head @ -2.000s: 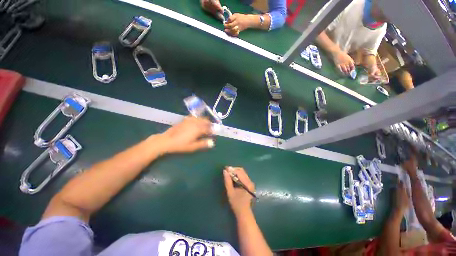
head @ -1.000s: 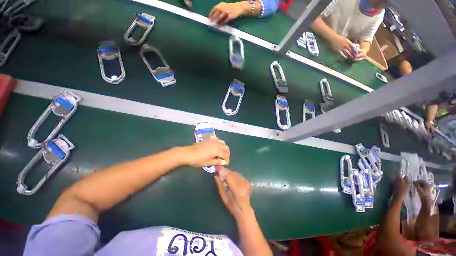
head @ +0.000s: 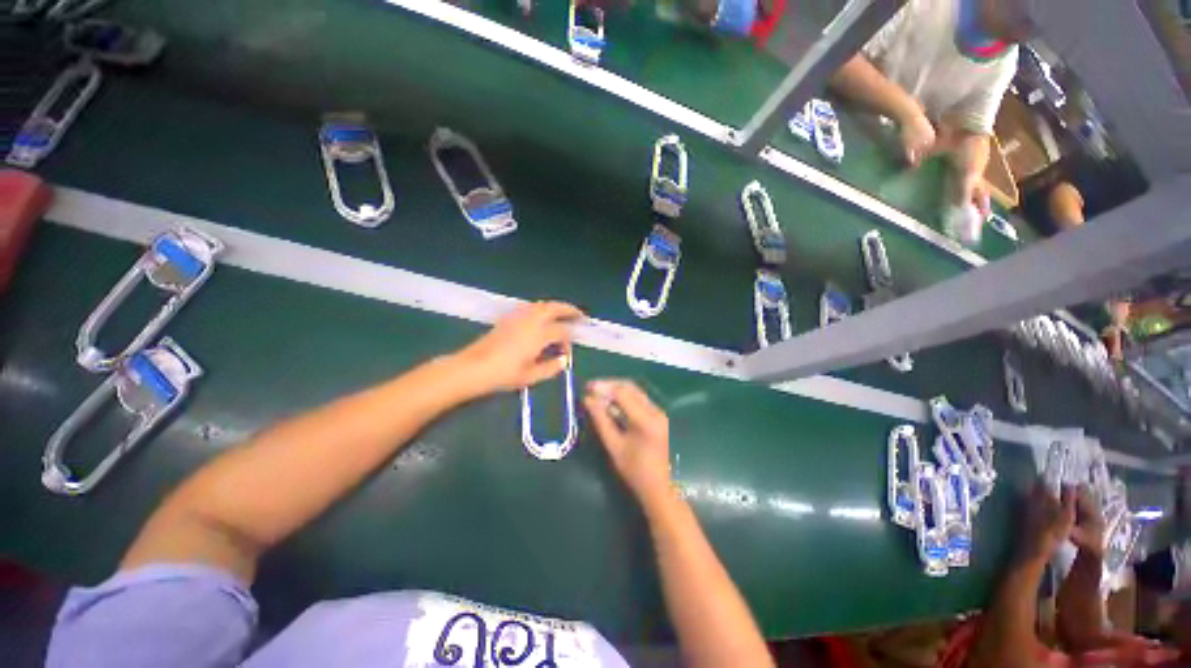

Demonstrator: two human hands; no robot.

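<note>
A silver-white oval loop part (head: pixel 550 424) lies on the green bench in front of me, its rounded open end towards me. My left hand (head: pixel 526 350) covers its far end and grips it there, so any blue patch is hidden. My right hand (head: pixel 630 424) is just right of the loop, apart from it, with fingers curled. A small dark bit shows between its fingers, likely the thin hand tool (head: pixel 617 414), mostly hidden.
Two loops (head: pixel 115 415) lie at the left, near a red tray edge (head: pixel 18 215). An overlapping pile of loops (head: pixel 943 489) is at right. Beyond the pale rail (head: pixel 379 290), more loops lie on the conveyor. A slanting grey post (head: pixel 940 307) crosses at right. Other workers' hands are across and far right.
My left hand has moved up to the loop's far end, uncovering its near end. My right hand has drawn away to the right. Loops on the conveyor have shifted right.
</note>
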